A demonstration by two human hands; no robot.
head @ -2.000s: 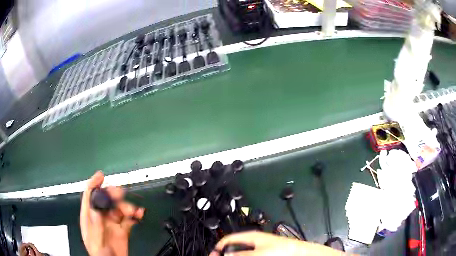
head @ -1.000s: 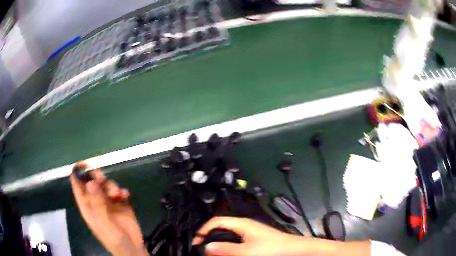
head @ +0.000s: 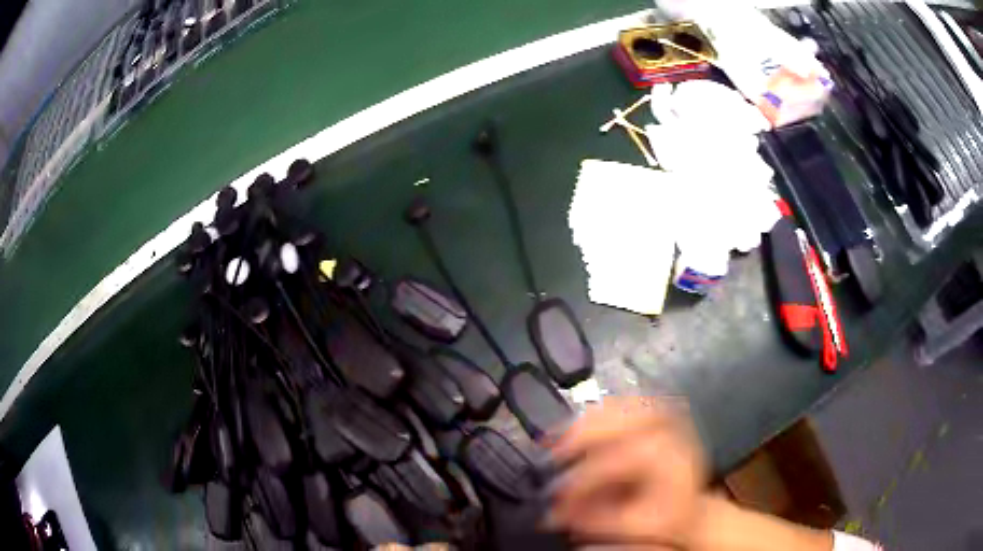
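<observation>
A pile of black units lies at the lower left, round heads towards the belt and oblong bodies towards me. Some heads show white faces. Two separate stemmed units lie to its right. My right hand is blurred at the lower middle, its fingertips at the pile's right side, beside the lower end of one separate unit; whether it grips anything is unclear. Only a sliver of skin, apparently my left hand, shows at the bottom edge; its fingers are hidden.
An off-white sheet and crumpled white heap lie right of the units. Beyond are a red-yellow tin and pale sticks. Red-black tools, a dark flat case and a ribbed clear tray are at right. The belt's white rail crosses behind.
The view has swung right and down, so the bench things sit further left and higher. My left hand, earlier raised with a small black piece, has dropped almost out of view.
</observation>
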